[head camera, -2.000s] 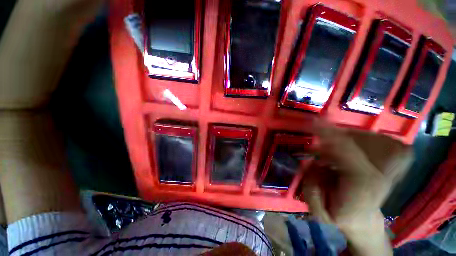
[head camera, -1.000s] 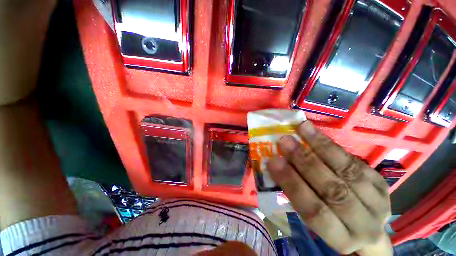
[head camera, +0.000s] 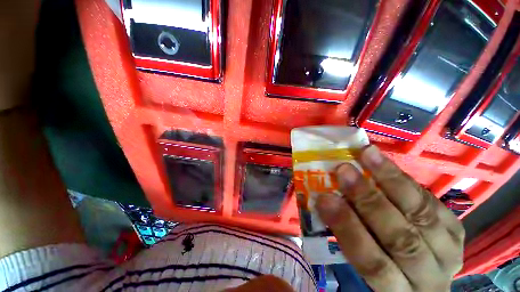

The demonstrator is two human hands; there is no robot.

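Observation:
My right hand (head camera: 399, 222) holds a printed card (head camera: 328, 171), white with a yellow band and orange lettering and a dark lower part, over the near row of the red-orange foam tray (head camera: 228, 108). The card hides part of that row. Phones with black faces and red frames lie in the pockets: a phone with a round button (head camera: 171, 37) at the far left, others along the far row, and two phones (head camera: 194, 177) in the near row left of the card. My left forearm runs down the left edge; my left hand is out of the picture.
A dark green surface (head camera: 71, 114) shows left of the tray. Another red-orange tray (head camera: 502, 222) is at the lower right. A patterned dark and teal item (head camera: 149, 228) lies below the tray's near edge. My striped shirt fills the bottom.
Two seconds ago my right hand was blurred over the near row's right part, with no card visible. It now shows the card. The tray appears larger and closer, and a small white strip is no longer seen.

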